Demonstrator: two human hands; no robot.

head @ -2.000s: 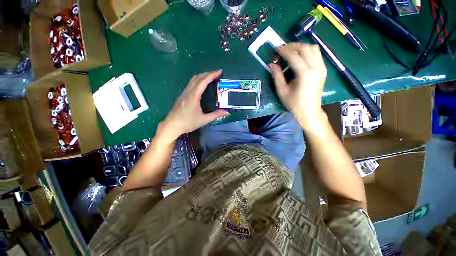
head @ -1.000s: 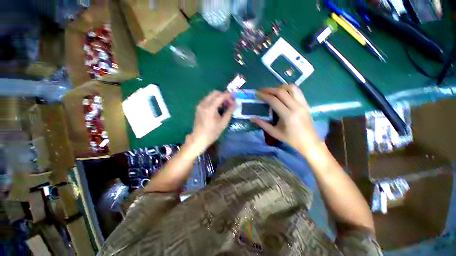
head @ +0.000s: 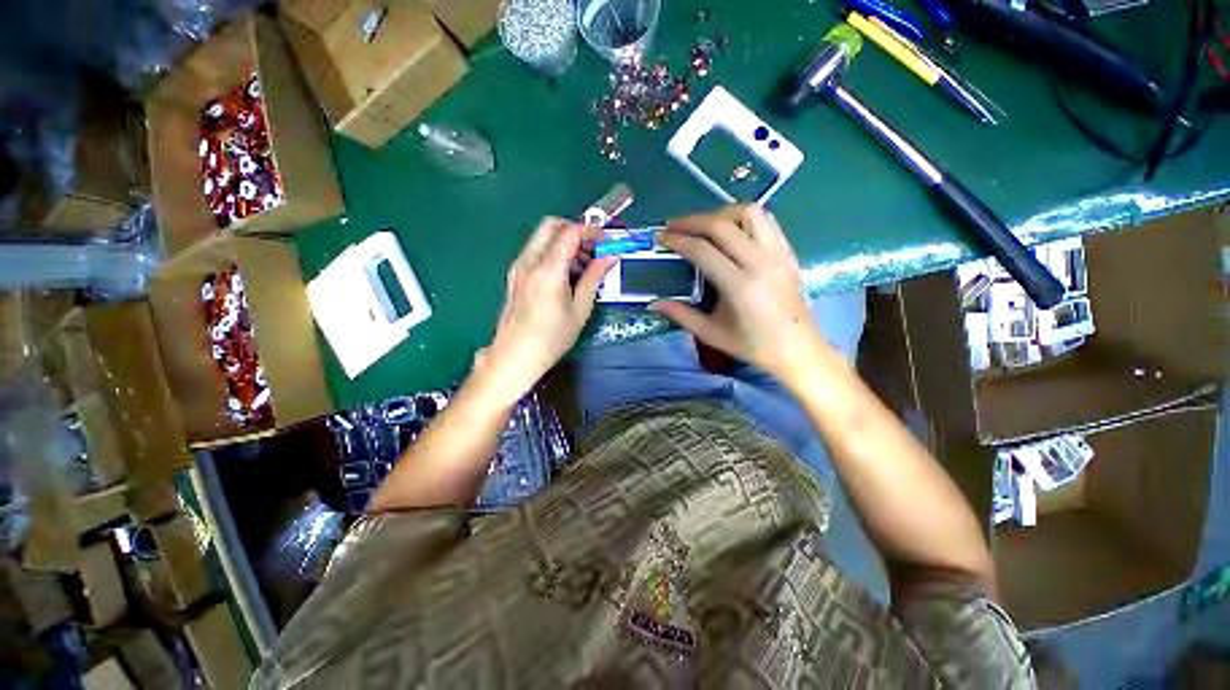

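Note:
A small white inner housing with a dark display window lies at the mat's front edge between my hands. A bright blue part sits along its upper left side. My left hand has its thumb and fingers at the blue part and the housing's left end. My right hand grips the housing's right end. A small white and copper-coloured piece lies just above my left fingertips. A white front frame with a large window lies beyond my right hand.
A hammer and yellow pen lie right. Copper-coloured fittings lie beside clear cups. A clear bottle and white panel with a frame are left. Cartons with red-and-white parts stand far left; cartons with white units stand right.
My right hand has left the white frame and come onto the housing. My left hand has closed in on the housing's left end. A small piece now shows above it.

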